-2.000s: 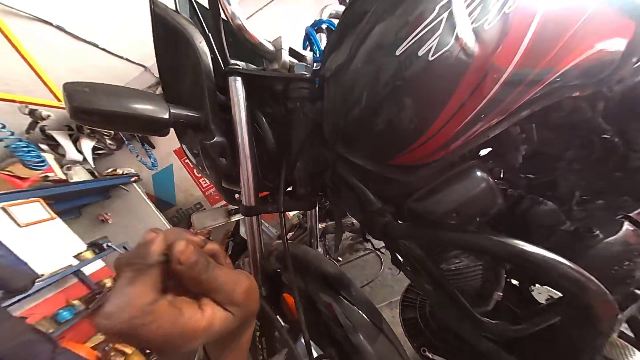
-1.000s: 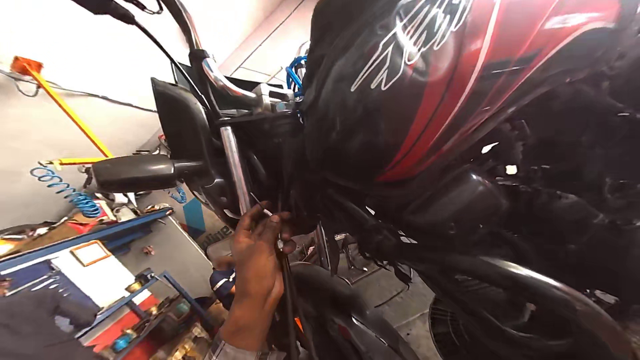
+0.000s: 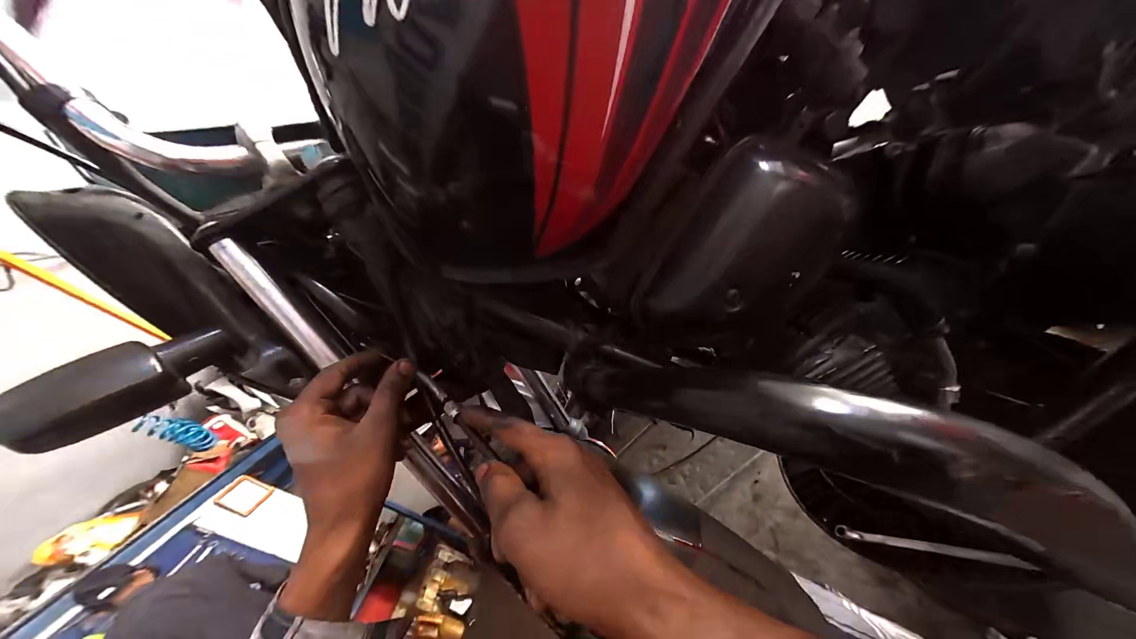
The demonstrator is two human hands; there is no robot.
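Observation:
A motorcycle with a black and red fuel tank [image 3: 568, 133] fills the upper view. My left hand [image 3: 346, 435] is at the chrome fork tube [image 3: 275, 302], thumb and index finger close together near a thin black cable; whether they pinch something is hidden. Just right of it, my right hand [image 3: 568, 506] has its fingers around a black cable with a metal fitting [image 3: 451, 408], below the frame's front. The front fender [image 3: 710, 550] lies beneath my right hand.
A turn signal [image 3: 89, 395] sticks out at the left, under the chrome handlebar [image 3: 169, 151]. A curved black crash bar [image 3: 843, 417] crosses the right side. A wrench [image 3: 941, 546] lies low at the right. Behind stands a blue workbench [image 3: 177, 532]; a person's dark-clothed back [image 3: 195, 599] is at lower left.
My left hand is at the fork area, and my right hand has come into view beside it on the cable. One second ago only one hand showed there. The view is closer to the motorcycle.

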